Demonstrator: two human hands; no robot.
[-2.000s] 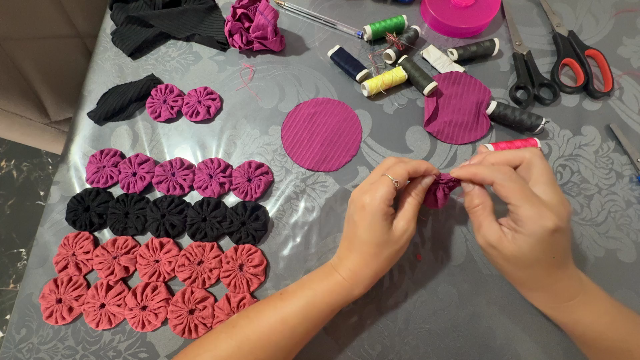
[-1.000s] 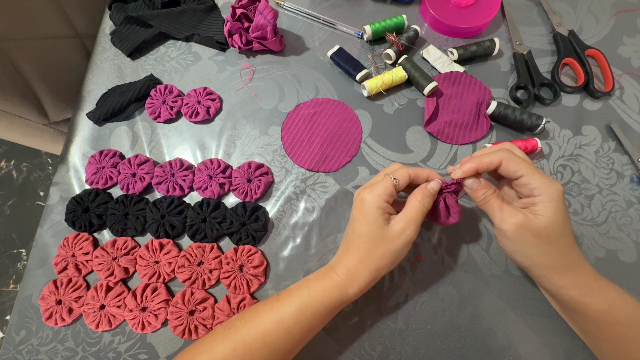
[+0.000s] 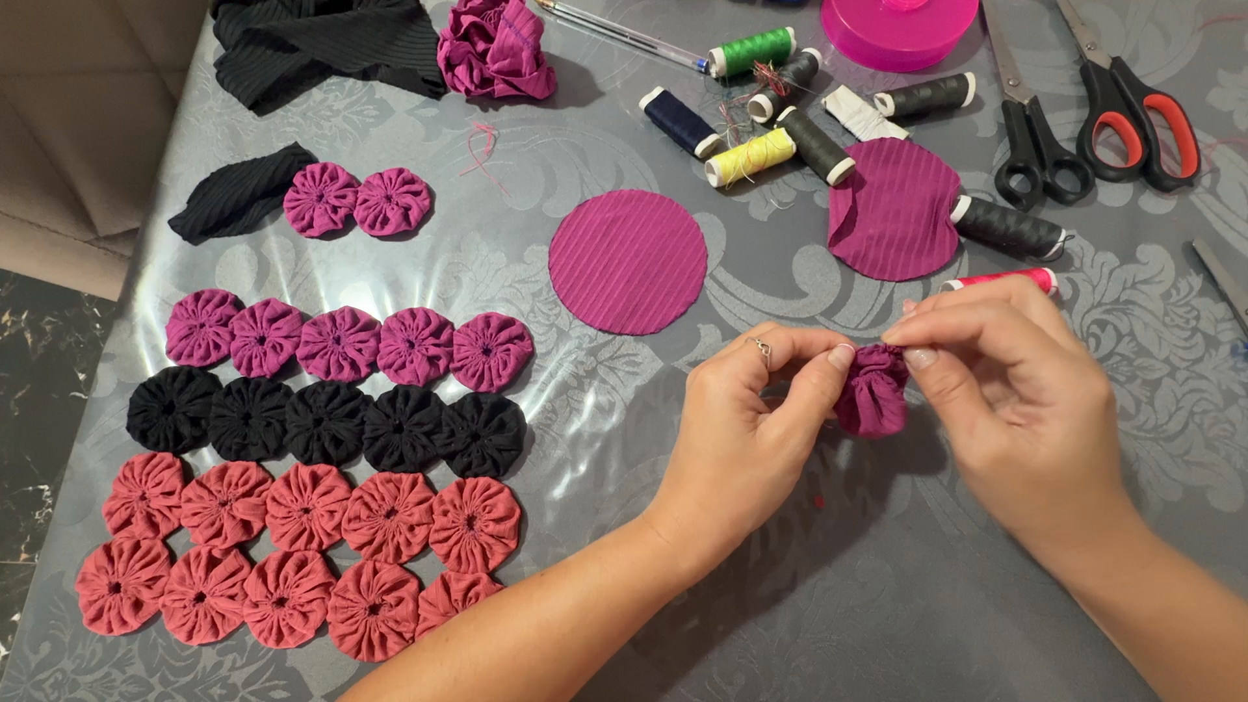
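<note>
A gathered piece of magenta fabric (image 3: 873, 398) hangs between my hands, puckered along its top edge. My left hand (image 3: 756, 419), with a ring on one finger, pinches its left side between thumb and index finger. My right hand (image 3: 1014, 400) pinches the upper right edge with thumb and fingertips. No needle can be made out. Beyond my left hand lies a flat magenta ribbed fabric circle (image 3: 628, 261). Another magenta circle (image 3: 895, 210), folded at its left edge, lies past my right hand. Rows of gathered fabric rosettes in magenta (image 3: 338, 343), black (image 3: 327, 422) and coral (image 3: 308, 507) lie at the left.
Several thread spools, including green (image 3: 753, 53), yellow (image 3: 751, 158) and pink (image 3: 1009, 281), lie beyond my hands. Small black scissors (image 3: 1041, 161) and black-and-red scissors (image 3: 1136, 117) are at the upper right. Near the far edge are a pen (image 3: 624, 37), a pink round container (image 3: 899, 29) and black fabric (image 3: 331, 49).
The magenta piece between my fingers now hangs lower and shows more than in the earliest frame. My right hand has shifted slightly around its top edge.
</note>
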